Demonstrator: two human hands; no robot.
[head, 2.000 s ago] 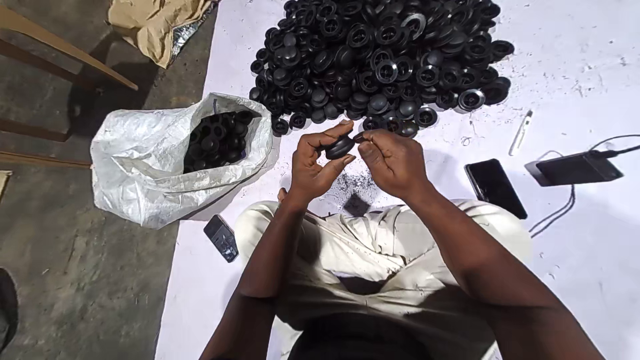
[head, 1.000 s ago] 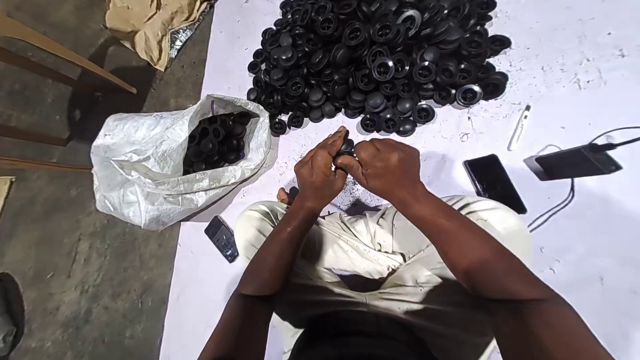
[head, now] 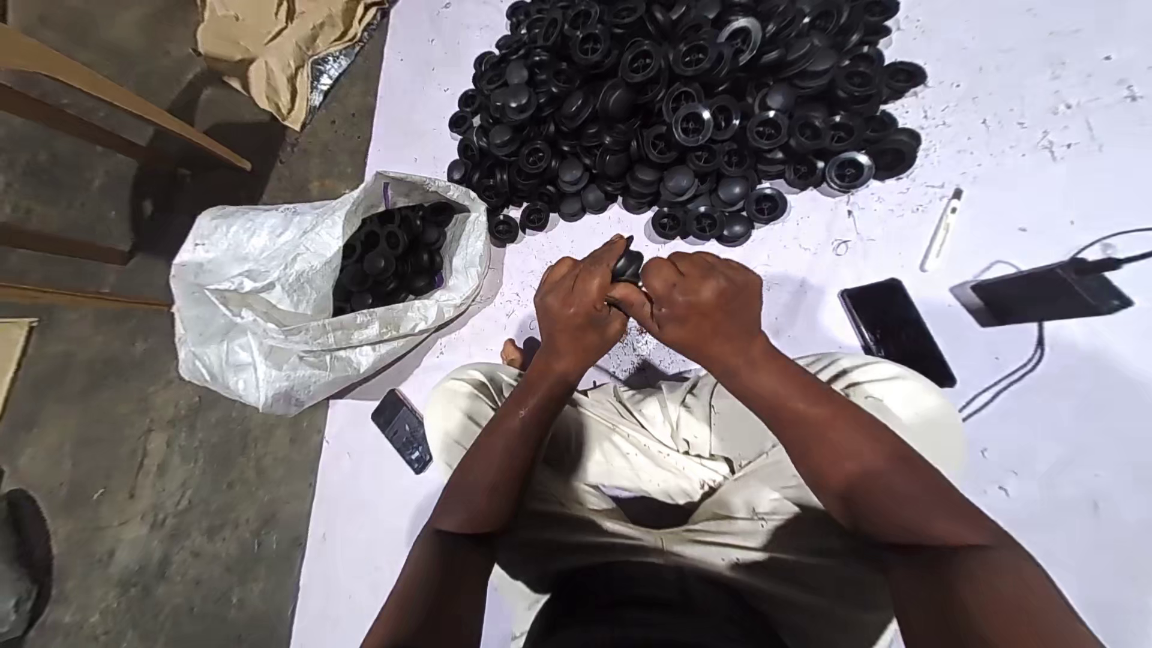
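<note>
My left hand grips a round black rubber or plastic piece, which shows between its fingers. Pressed against the same piece, my right hand has its thumb reaching across to the left hand; its curled fingers hide whether it holds a tool. Beyond both hands spreads a heap of round black caps, some domed side up, some showing a ringed inside. At the left, an open white woven sack holds more black pieces. Dark shavings lie on the sheet below my hands.
A smartphone and a black device with cables lie at the right, near a slim white pen-like object. Another phone is left of my knee. Crumpled brown paper and wooden legs stand at the upper left.
Two seconds ago my hands were slightly apart with the black piece plainly visible between them. Now they are pressed together and cover most of it.
</note>
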